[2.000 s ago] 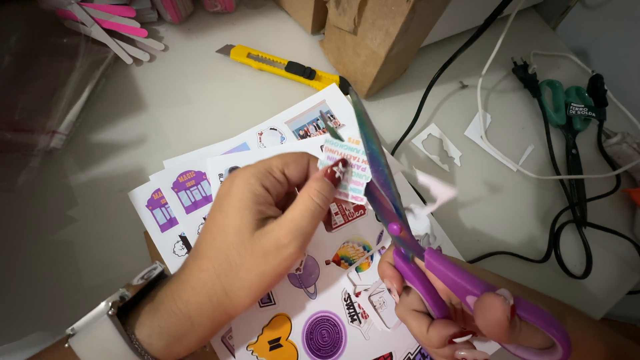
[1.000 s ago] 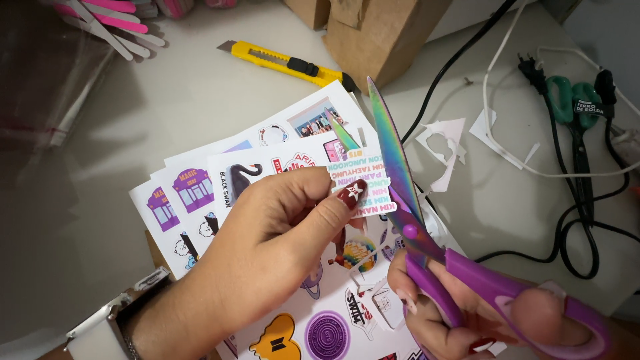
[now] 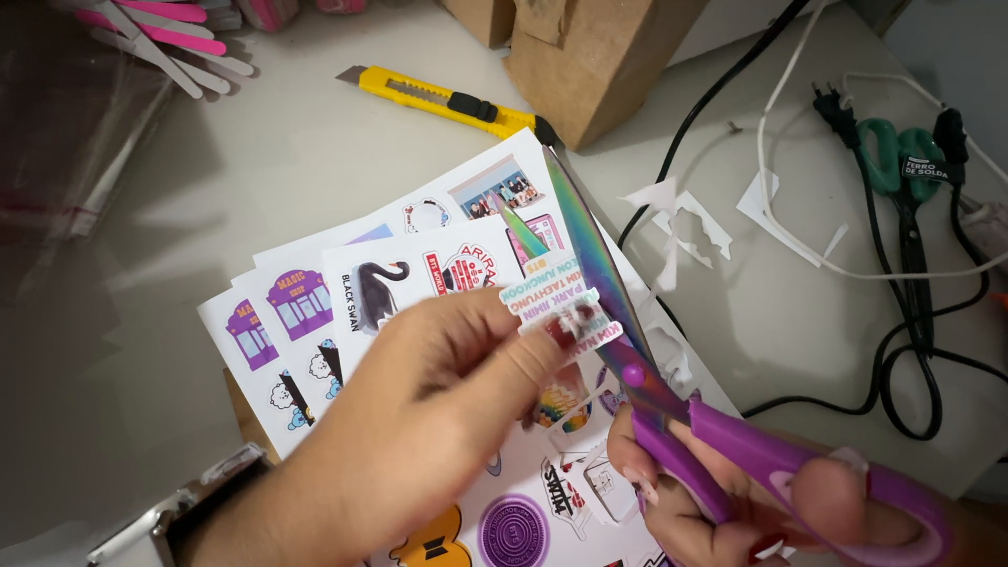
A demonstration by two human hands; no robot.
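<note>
My left hand point(image 3: 425, 394) pinches a small paper sticker point(image 3: 555, 303) with rows of coloured lettering between thumb and fingers. My right hand point(image 3: 732, 496) has its fingers through the purple handles of scissors point(image 3: 602, 260) with rainbow-coated blades. The blades are parted and point up and away, the sticker's right edge lying against them near the pivot. Beneath both hands, printed sticker sheets point(image 3: 378, 228) lie overlapped, showing a black swan, purple shop fronts and a purple round seal. A few cut stickers rest loose on them near my right hand.
A yellow utility knife point(image 3: 441, 98) with its blade out lies beyond the sheets, beside a cardboard box point(image 3: 598, 63). Paper offcuts point(image 3: 701, 228), black and white cables point(image 3: 685, 126) and green-handled scissors point(image 3: 913, 205) are at right. Pink and white nail files point(image 3: 169, 35) lie at upper left.
A strip of white offcut has come away from the sticker and now lies right of the blades. The scissor blades have swung to point more toward the upper left. My left hand still holds the sticker.
</note>
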